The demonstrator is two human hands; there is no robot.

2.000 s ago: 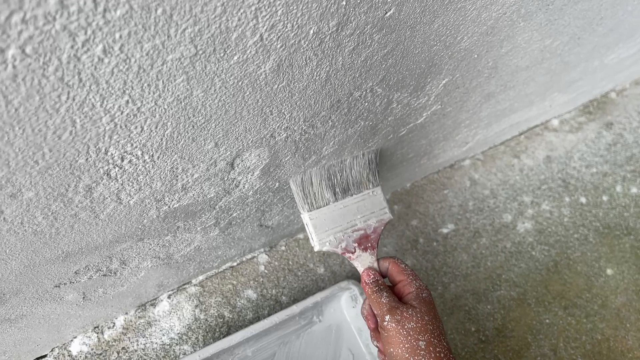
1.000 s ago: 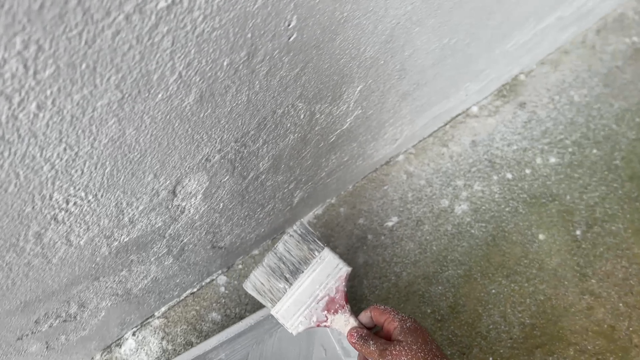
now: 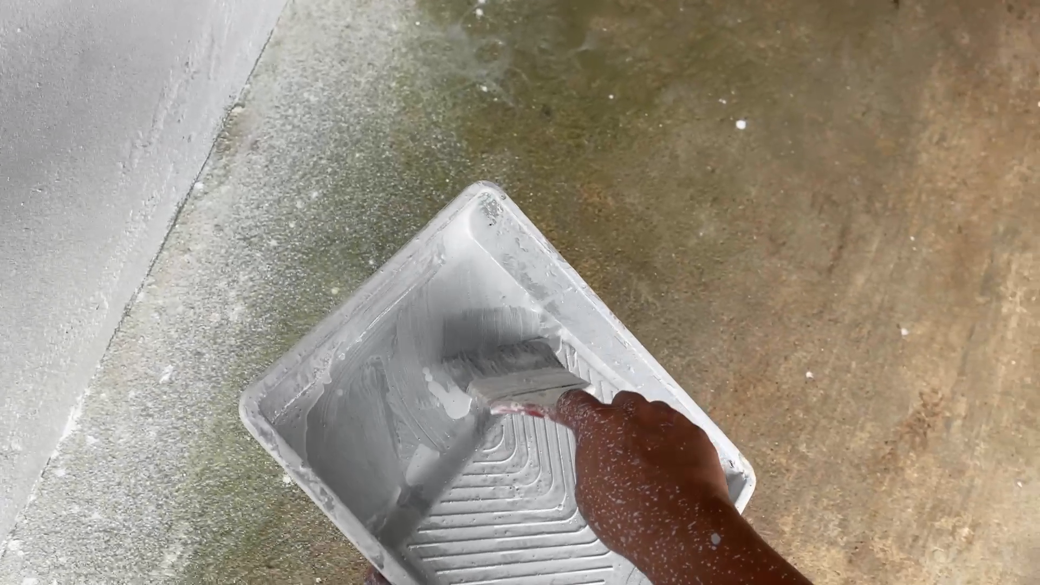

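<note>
My right hand [image 3: 650, 479], speckled with white paint, is closed around a flat paintbrush [image 3: 532, 386]. Its bristles touch the inside of a white plastic paint tray [image 3: 626, 341], near where the well meets the ribbed ramp. Wet white or pale grey paint coats the well. My fingers hide most of the brush handle. At the tray's lower left edge, a small bit of what looks like my left hand [image 3: 374, 576] shows; the rest is out of view or hidden by the tray.
A pale painted wall [image 3: 81, 187] rises on the left and meets the concrete floor [image 3: 812, 244] along a slanting edge. White paint drops and specks dot the floor, thickest beside the wall. Greenish and brown stains mark the concrete.
The brush was against the wall, then came away from it; it is now inside the tray, still in my right hand. The view has swung toward the floor, showing much more of the tray.
</note>
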